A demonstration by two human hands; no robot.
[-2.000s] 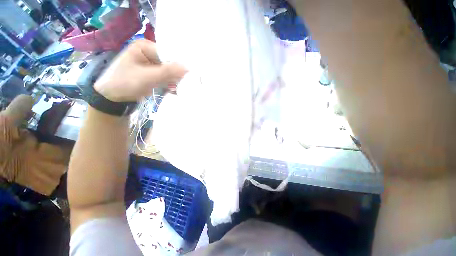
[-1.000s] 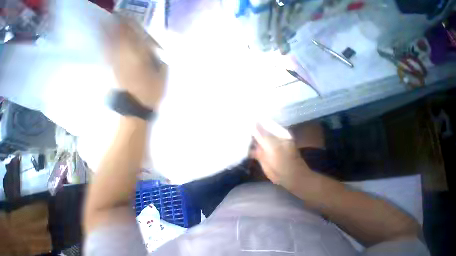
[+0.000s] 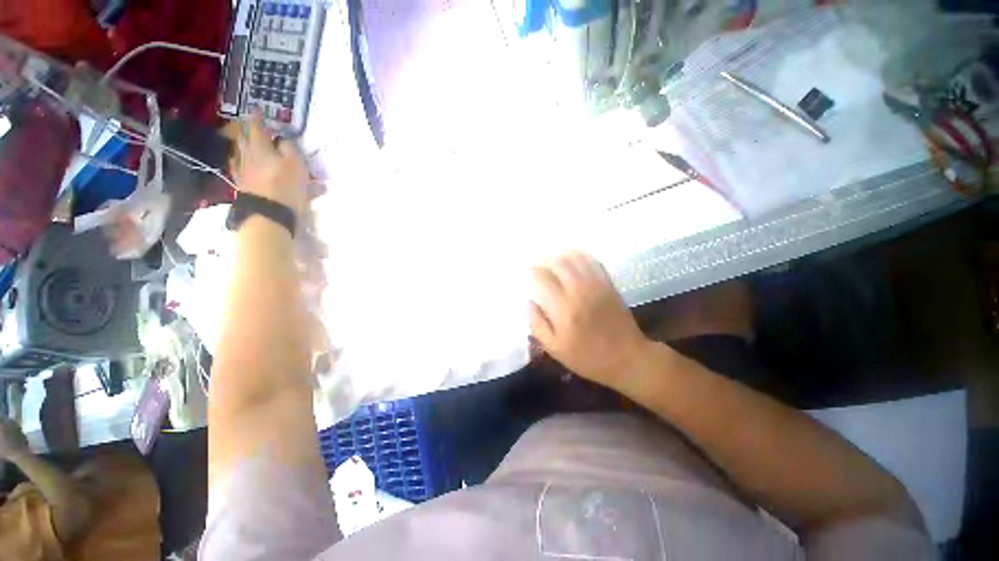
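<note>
A white fabric piece (image 3: pixel 427 285) lies spread over the bright table, washed out by the lamp, its near edge hanging over the front. My left hand (image 3: pixel 266 159) reaches to the fabric's far left side, just below the calculator; whether its fingers grip cloth is unclear. My right hand (image 3: pixel 581 312) has curled fingers on the fabric's near right edge. The pale sewing machine head (image 3: pixel 624 49) is partly in view at the top. The needle area is lost in glare.
A calculator (image 3: pixel 274 66) lies upper left. A silver pen (image 3: pixel 776 106) and black square (image 3: pixel 814 103) lie on written sheets. Orange-red scissors handles (image 3: pixel 962 153) are at far right. A blue basket (image 3: pixel 383 449) holds printed pieces below. Another person's arm (image 3: pixel 49 477) shows lower left.
The fabric, lifted a moment ago, now lies lower and flatter on the table. My left hand has moved beside the calculator. My right hand came down to the fabric's near edge.
</note>
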